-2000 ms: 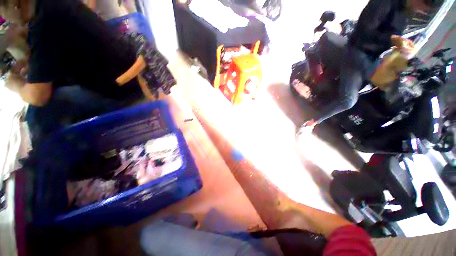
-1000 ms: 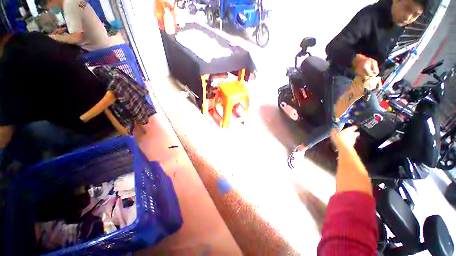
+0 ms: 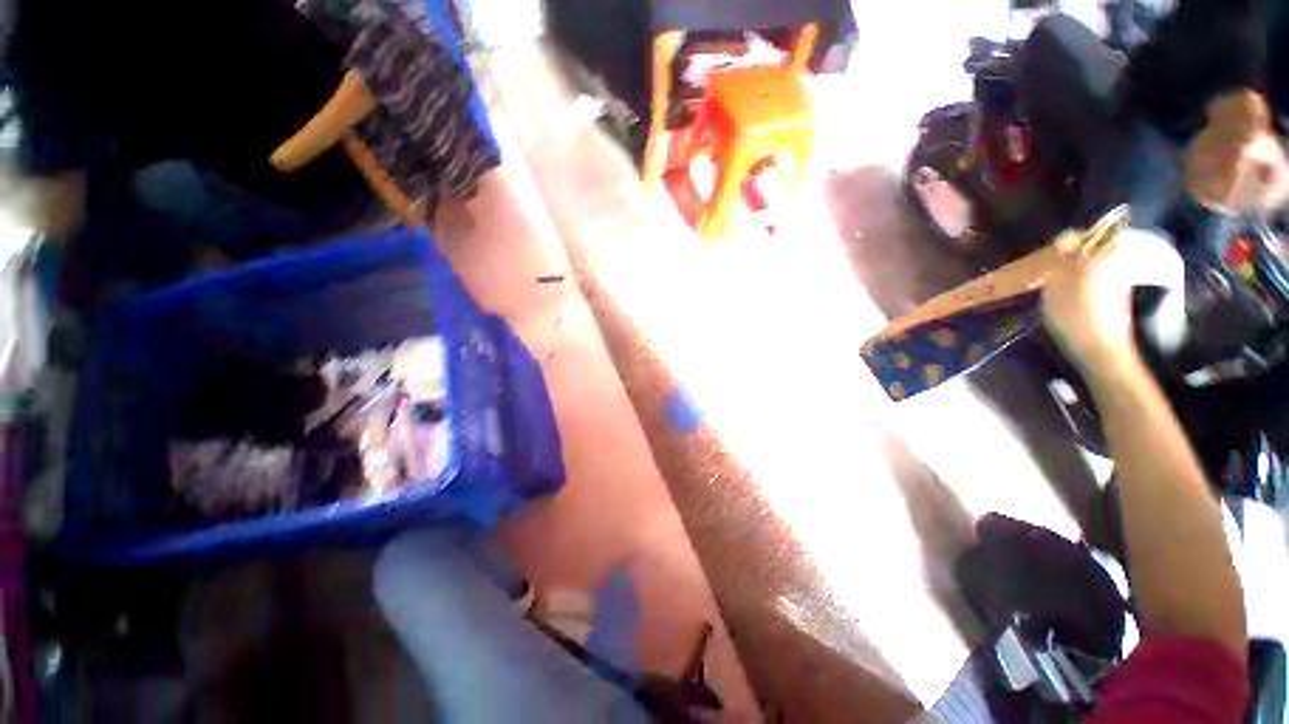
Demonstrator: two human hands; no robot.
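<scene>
My right hand (image 3: 1096,304) reaches out from the lower right in a red sleeve. It is closed on a flat brown-yellow packet (image 3: 975,297), which has a dark blue side with yellowish spots. The packet points left, above the bright ground. Blur hides how the fingers lie. A white rounded thing (image 3: 1159,276) shows just right of the hand; I cannot tell whether it is held. My left hand is out of the picture.
A blue basket (image 3: 269,540) with white and dark cloth stands at left. An orange-red stool (image 3: 756,127) is at top centre. Another person's hand (image 3: 1233,156) is blurred at upper right, near parked scooters (image 3: 1053,566). A grey-blue trouser leg (image 3: 467,622) is below.
My right hand now holds the packet, which the other person held one second ago. The view has shifted, so the basket and stool sit differently in the picture.
</scene>
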